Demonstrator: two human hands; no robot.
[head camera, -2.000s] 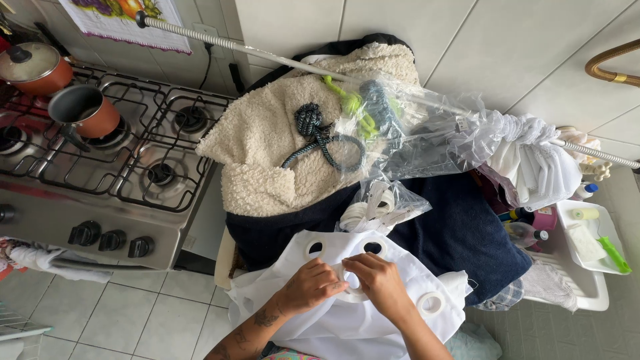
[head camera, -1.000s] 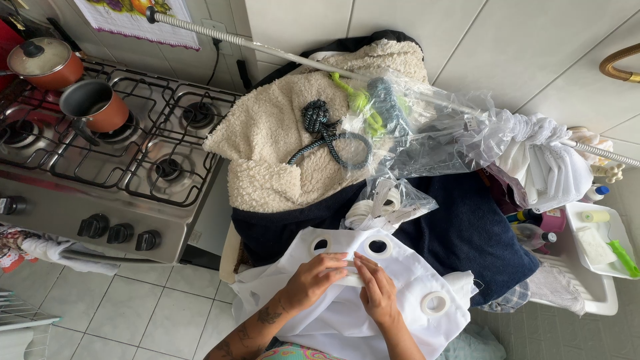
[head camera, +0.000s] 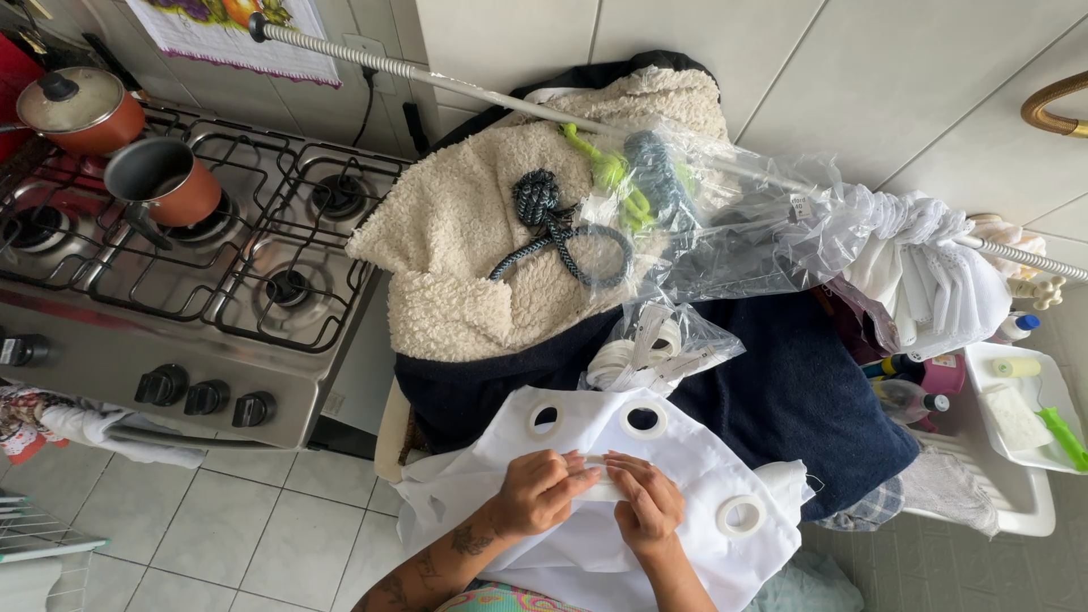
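Note:
My left hand (head camera: 544, 493) and my right hand (head camera: 642, 501) meet at a white plastic eyelet ring (head camera: 602, 463), pinching it from both sides at the white curtain fabric (head camera: 544, 552). Other white rings are set in the fabric, one on the left (head camera: 545, 418), one above my right hand (head camera: 643, 420) and one farther right (head camera: 740, 516). Just beyond the fabric lies a clear plastic bag of white rings (head camera: 650, 348). Fingers hide part of the ring that I hold.
A gas stove (head camera: 255, 323) with a small saucepan (head camera: 174, 191) and a lidded pot (head camera: 85, 106) stands left. A curtain rod (head camera: 459, 89) crosses above a fleece blanket (head camera: 459, 221) bearing a knotted rope toy (head camera: 537, 200). A white tray (head camera: 999, 353) is at right.
My hands stay together at the ring; their fingers have shifted along it, and my right hand is turned a little differently. The fabric edge remains in about the same place.

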